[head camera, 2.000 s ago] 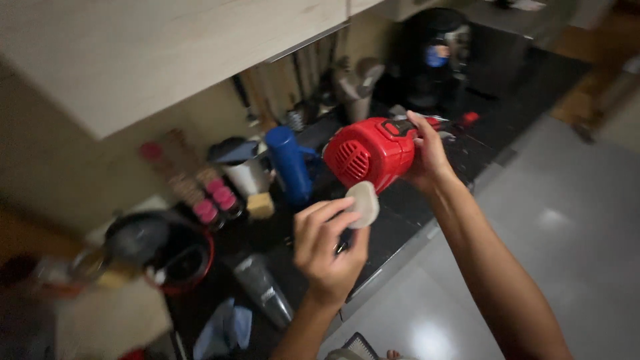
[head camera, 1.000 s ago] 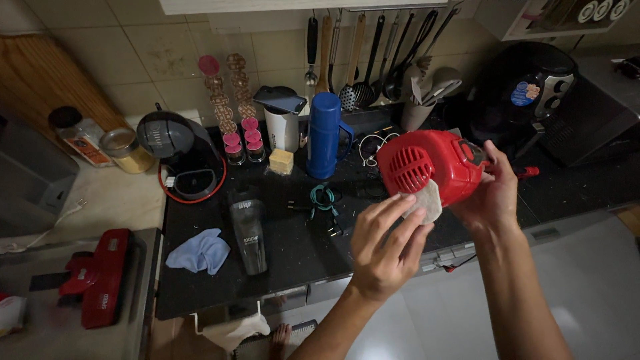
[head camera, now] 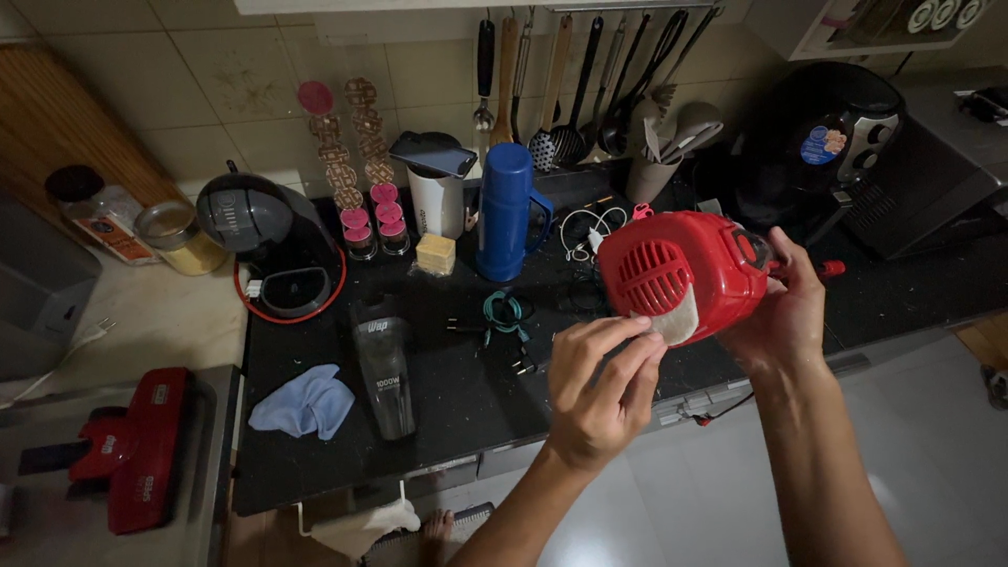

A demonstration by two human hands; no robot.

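Note:
A red vacuum cleaner motor body (head camera: 713,272) with a slotted vent is held up by my right hand (head camera: 787,315), whose fingers wrap its far end. My left hand (head camera: 602,386) pinches a pale, flat filter pad (head camera: 673,319) against the red housing, just below the vent. On the black counter lie a clear vacuum dust container (head camera: 383,370), a light blue cloth (head camera: 303,402) and a coiled teal cable (head camera: 504,315). The red vacuum floor head (head camera: 150,453) rests on the metal surface at the left.
Behind stand a blue thermos (head camera: 504,216), a white canister (head camera: 438,205) with a phone on top, a capsule coffee machine (head camera: 268,236) and a black air fryer (head camera: 819,142). A yellow sponge (head camera: 435,253) sits near the thermos. Utensils hang along the wall. The counter's front edge runs below my hands.
The view has swung and steadied since the first frame. Both hands still hold the red body and the pad, which now lies closer against the housing.

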